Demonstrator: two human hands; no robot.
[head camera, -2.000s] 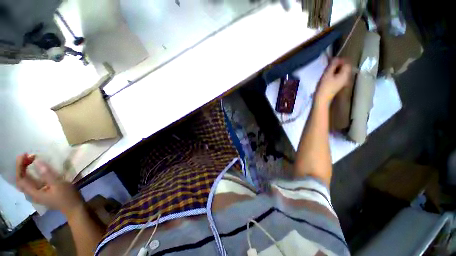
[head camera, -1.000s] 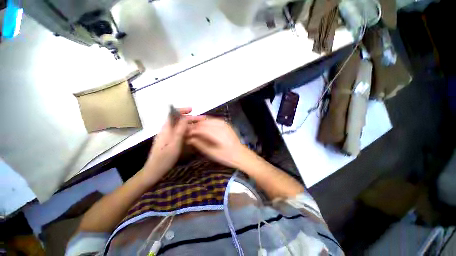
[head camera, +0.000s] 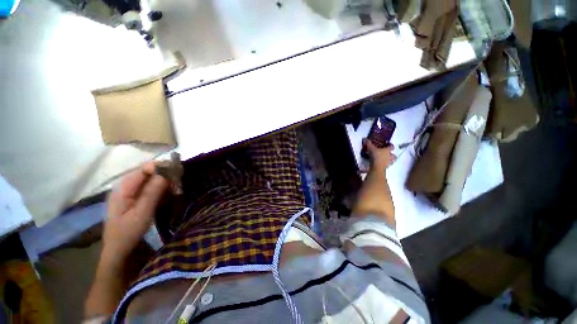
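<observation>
My left hand (head camera: 136, 196) is raised at the table's front edge, its fingertips closed on a small crumpled brown piece (head camera: 171, 171). My right hand (head camera: 379, 154) reaches down to the side shelf, its fingers at the lower end of a dark phone (head camera: 381, 131); the fingers partly cover it, and I cannot tell whether they grip it. A folded brown cloth piece (head camera: 134, 115) lies on the white machine table near the needle area, with a narrow strip along its upper edge.
The sewing machine's needle parts (head camera: 147, 22) show at the top left. Tied brown and pale bundles (head camera: 465, 152) lie on the white side shelf (head camera: 411, 215). More brown strips (head camera: 434, 31) lie at the table's right end, beside a plastic tray (head camera: 486, 22).
My hands were together over the lap and have parted. The left moved left with a small brown piece at its fingertips; the right moved out to the phone on the shelf.
</observation>
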